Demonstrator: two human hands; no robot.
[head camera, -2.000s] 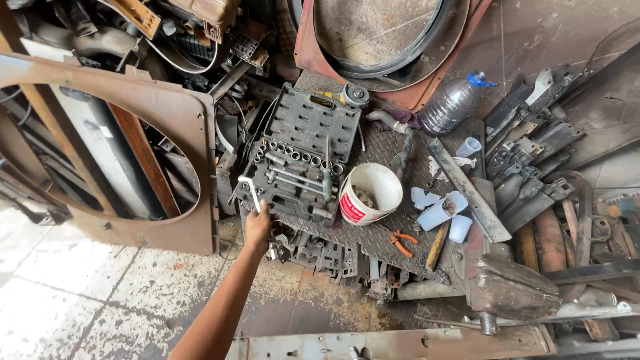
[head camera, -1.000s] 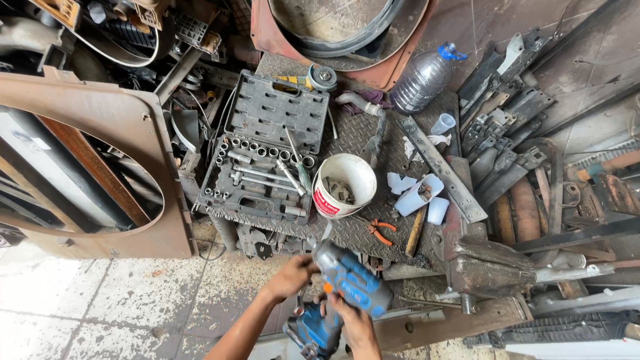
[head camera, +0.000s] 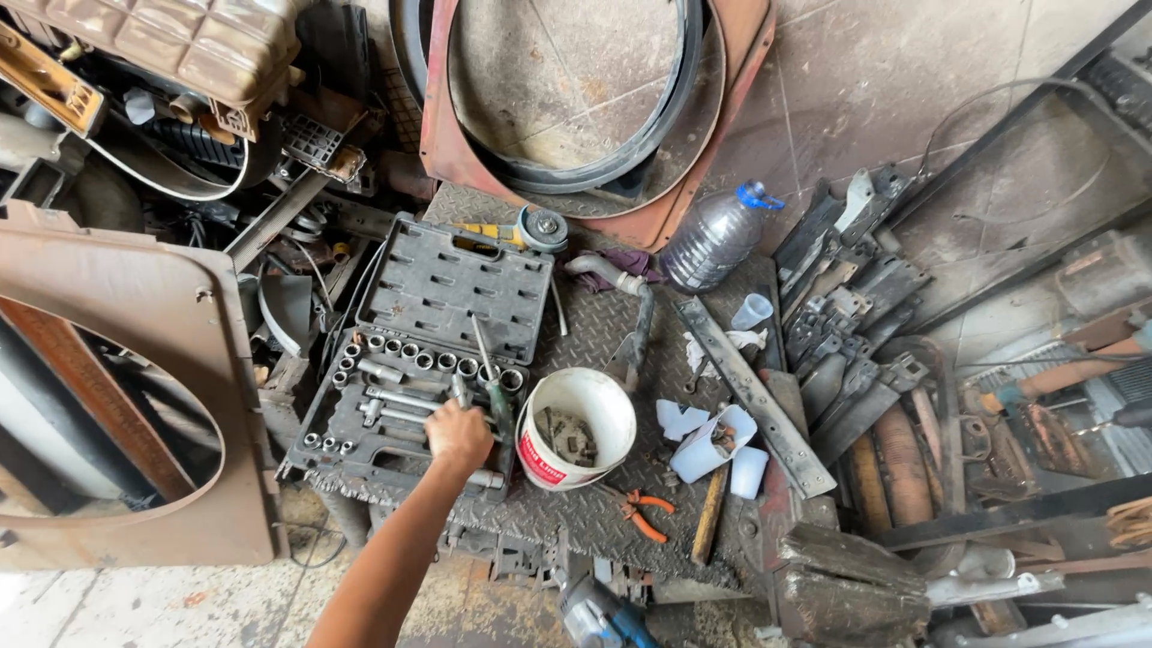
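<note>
My left hand (head camera: 457, 436) reaches over the open socket set case (head camera: 396, 454), its fingers at a shiny metal tool (head camera: 460, 392); whether they grip it is unclear. Sockets (head camera: 423, 360) stand in rows around drive bars. A green-handled screwdriver (head camera: 499, 405) lies across the case's right part, beside a white plastic bucket (head camera: 621, 423) with dirty contents. At the bottom edge, a blue and grey power impact wrench (head camera: 598, 612) is partly in frame. My right hand is out of view.
On the diamond-plate bench (head camera: 558, 531) are orange-handled pliers (head camera: 646, 517), a wooden handle (head camera: 709, 517), plastic cups (head camera: 715, 441), a drilled metal bar (head camera: 756, 396), a large bottle (head camera: 715, 238) and an angle grinder (head camera: 540, 229). Metal brackets (head camera: 855, 306) lie right; a fan shroud (head camera: 207, 342) stands left.
My left hand has moved from the front of the impact wrench to the socket case. The impact wrench is now lower in view, and my right hand has left the frame.
</note>
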